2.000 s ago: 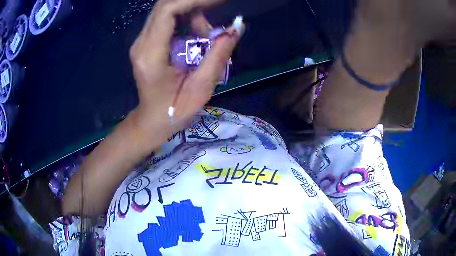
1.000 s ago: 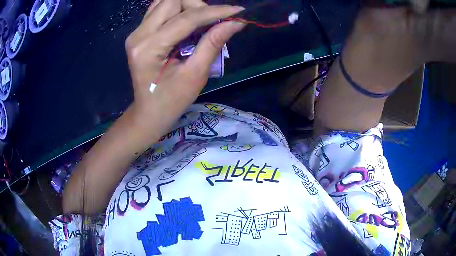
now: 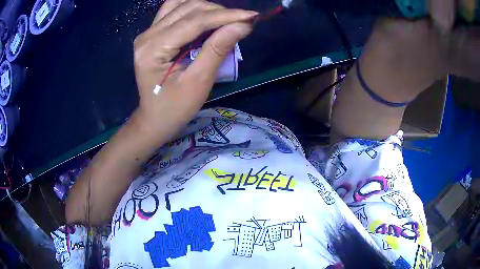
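My left hand [image 3: 181,58] is closed around a white-lilac housing [image 3: 229,68], which shows below the thumb and is mostly hidden by the hand. Thumb and forefinger pinch a red and dark lead wire [image 3: 268,16] that ends in a white connector plug [image 3: 286,3] at the top edge. Another red wire [image 3: 171,69] with a white plug [image 3: 157,89] hangs over the back of this hand. My right hand [image 3: 447,39], blurred and cut off at top right, wears a dark wristband and grips the electric screwdriver [image 3: 413,7], of which only a teal and black part shows.
Spoked housing ends [image 3: 45,14] stand along the left of the black bench [image 3: 79,79]. Dark screws [image 3: 129,16] lie scattered at the top. An open cardboard box [image 3: 426,107] is below the green bench edge at right, with a dark cable beside it.
The pinched wire's plug has moved up to the top edge. The insert seen in the housing earlier is now hidden by my left hand. More of the screwdriver's teal part shows at top right.
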